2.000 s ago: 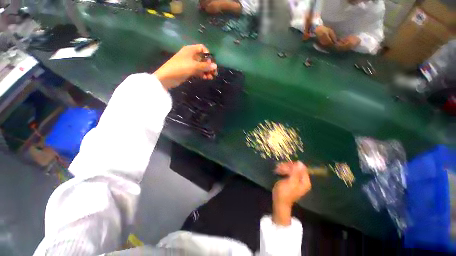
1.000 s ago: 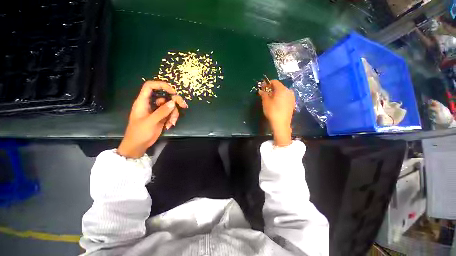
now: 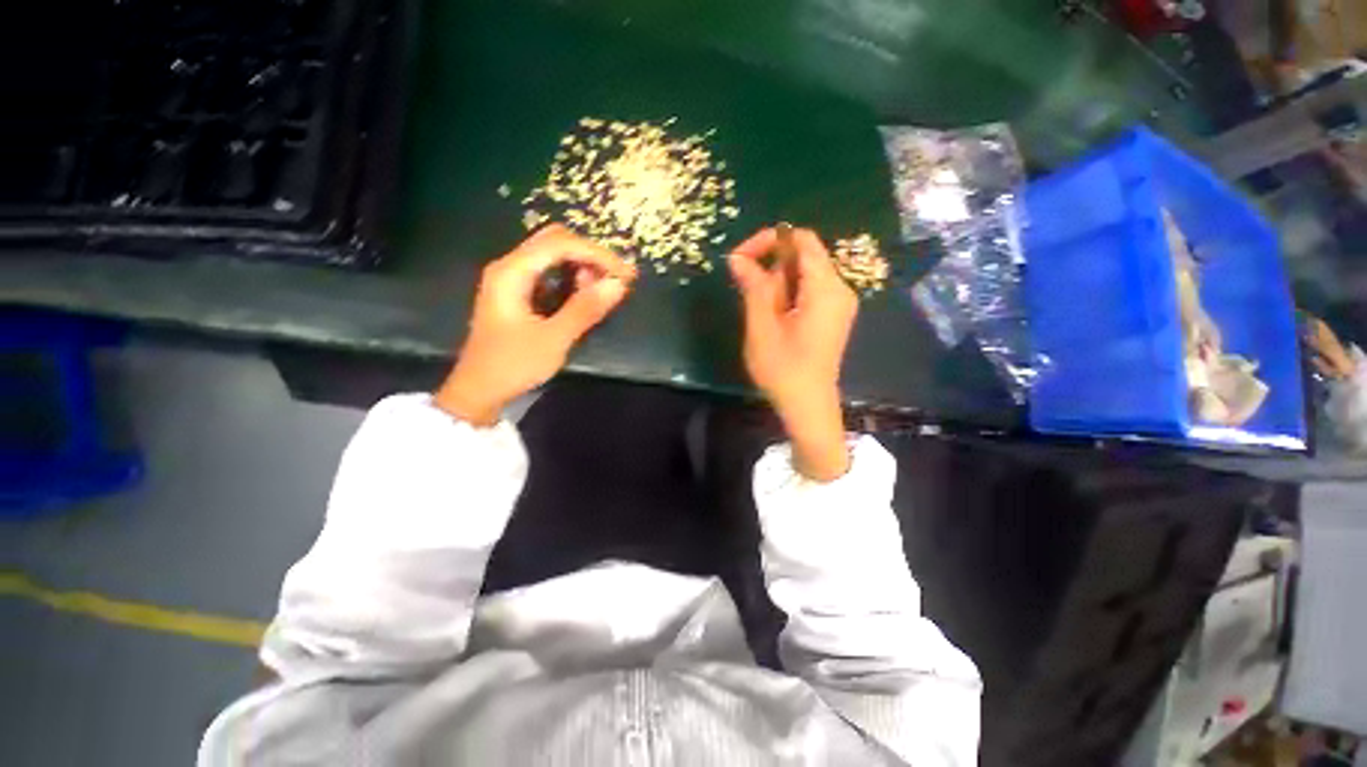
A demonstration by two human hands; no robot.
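Observation:
My left hand (image 3: 537,312) is at the near edge of the large pile of small pale parts (image 3: 642,195). Its curled fingers hold a small black housing (image 3: 555,285), mostly hidden by the fingers. My right hand (image 3: 798,318) is between the large pile and the smaller pile of small mixed parts (image 3: 859,262). Its thumb and fingers are pinched around the tweezers (image 3: 783,240), of which only a short dark piece shows. Whether the tweezers hold a part cannot be seen.
Stacked black blister trays (image 3: 195,128) lie at the upper left. Clear plastic bags (image 3: 967,225) lie right of the small pile. A blue bin (image 3: 1087,300) with pale items stands at the right. The green bench top (image 3: 510,75) ends just below my hands. A blue stool (image 3: 68,420) is under the bench.
My view has turned from the left trays to the piles. My left hand came from above the trays to the large pile. My right hand has moved left from the small pile.

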